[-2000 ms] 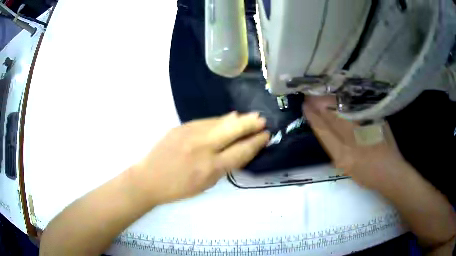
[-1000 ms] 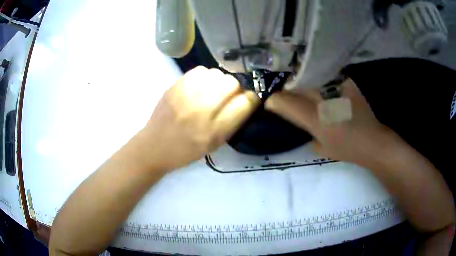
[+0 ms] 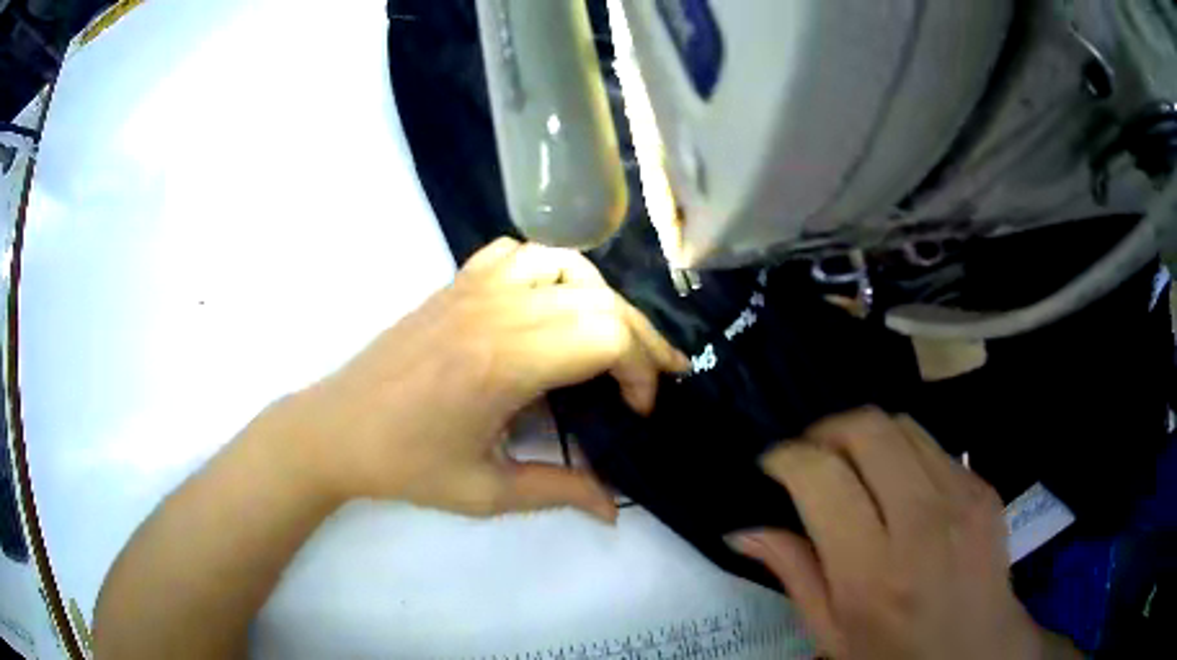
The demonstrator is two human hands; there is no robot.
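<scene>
A black garment (image 3: 697, 451) lies on the white table under the sewing machine head and runs down over the front edge. A lettered tape with white script (image 3: 733, 338) shows on it just right of my left fingertips. My left hand (image 3: 555, 374) rests on the garment's left edge, fingers on top beside the script, thumb apart at the edge. My right hand (image 3: 878, 516) grips the black cloth near the table's front edge, fingers bent over it and thumb in front. The needle area (image 3: 687, 279) is partly hidden under the head.
The off-white machine head (image 3: 800, 116) fills the upper right. A pale rounded part (image 3: 558, 155) hangs left of the needle. A white label (image 3: 1035, 518) lies by my right hand. A printed ruler (image 3: 658, 637) runs along the white table's (image 3: 232, 258) front edge.
My right hand has moved from beside the needle down towards the front edge. My left hand has moved slightly down and opened out. The cloth now covers the bed plate and the script shows more.
</scene>
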